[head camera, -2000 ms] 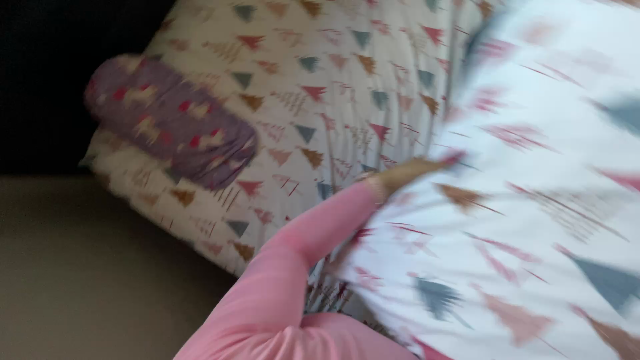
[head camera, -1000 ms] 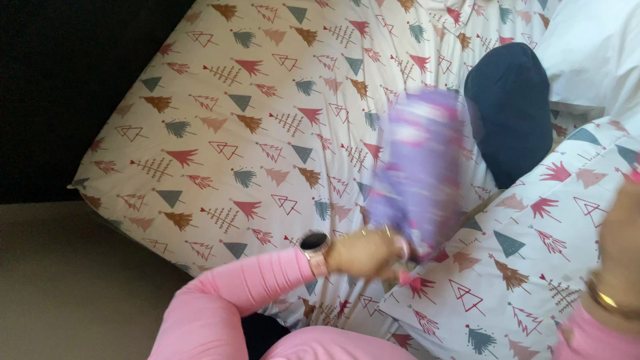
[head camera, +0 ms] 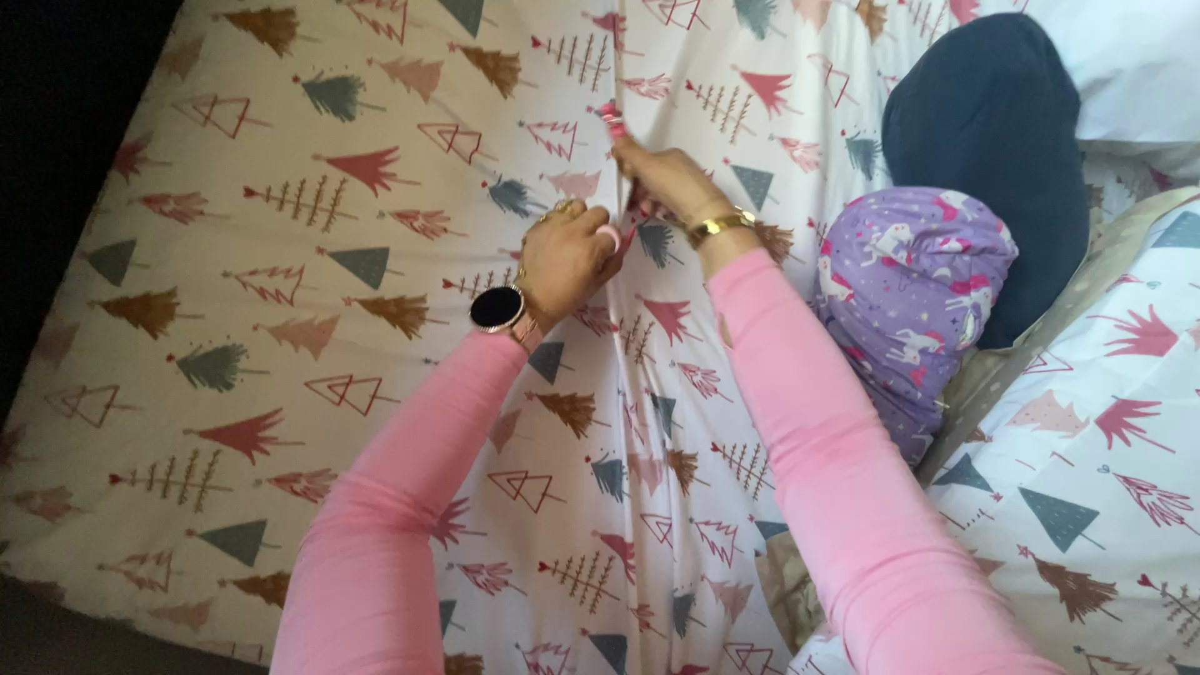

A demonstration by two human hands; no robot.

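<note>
A tree-print bed sheet (head camera: 375,309) covers the mattress, with a long fold running down its middle. My left hand (head camera: 567,258), wearing a round dark watch and rings, pinches the sheet at this fold. Just right of it and slightly higher, my right hand (head camera: 670,183), with a gold bracelet, grips the same fold, its fingertips pointing up. Fabric is bunched between the two hands. Right of my right forearm lies a purple unicorn-print pillow (head camera: 909,281), partly over a dark navy pillow (head camera: 984,150).
A white-based tree-print cover (head camera: 1078,469) lies at the right. A white pillow (head camera: 1139,66) is at the upper right corner. The dark area beside the mattress edge runs along the left, and part of the floor (head camera: 84,628) shows at the lower left.
The purple pillow, held by my left hand a second ago, now lies against the navy one. Both hands have come together on the sheet's fold.
</note>
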